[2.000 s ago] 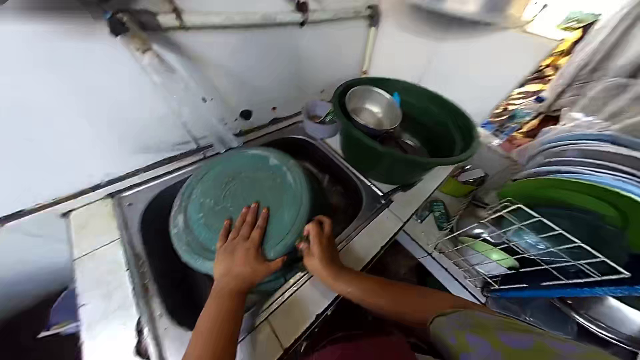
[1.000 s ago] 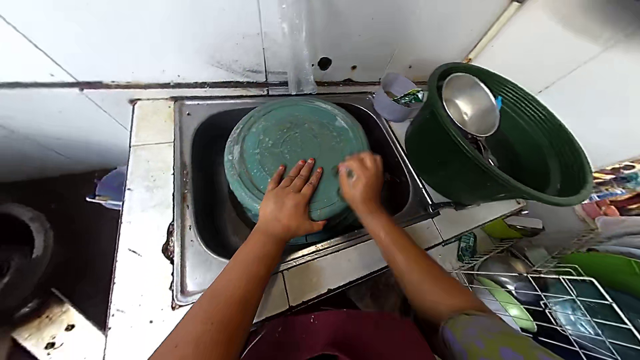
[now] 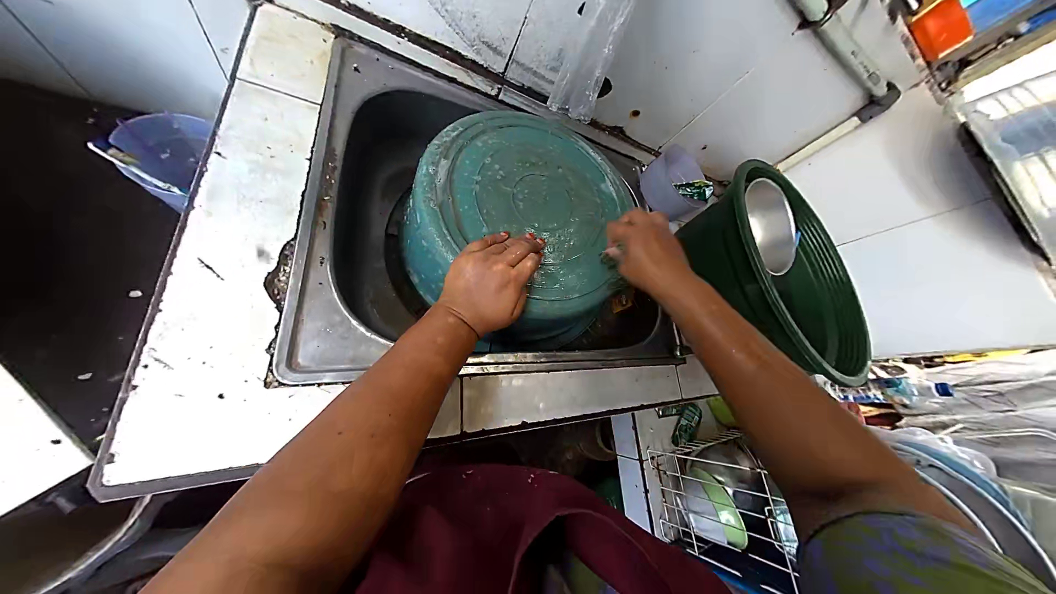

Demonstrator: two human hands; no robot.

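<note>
A round teal plastic basin (image 3: 528,194) lies upside down and a little tilted in the stainless steel sink (image 3: 363,247), its wet base facing up. My left hand (image 3: 495,276) presses on the near part of the base, fingers curled a little. My right hand (image 3: 643,247) is at the basin's right rim with its fingers bent; it is blurred, and whether it holds a small scrubber cannot be told. Right of the sink stands a dark green plastic tub (image 3: 792,289) with a metal bowl (image 3: 770,224) inside.
A lilac plastic container (image 3: 670,181) with a green packet stands behind the sink's right corner. Below right, a white wire dish rack (image 3: 672,503) holds dishes. A purple bucket (image 3: 165,153) is at the left, beyond the tiled counter (image 3: 223,289). A clear stream or plastic piece (image 3: 590,62) hangs at the wall.
My left hand has stayed on the basin's base, its fingers now closer together. My right hand has moved along the basin's right side. The view has swung and tilted.
</note>
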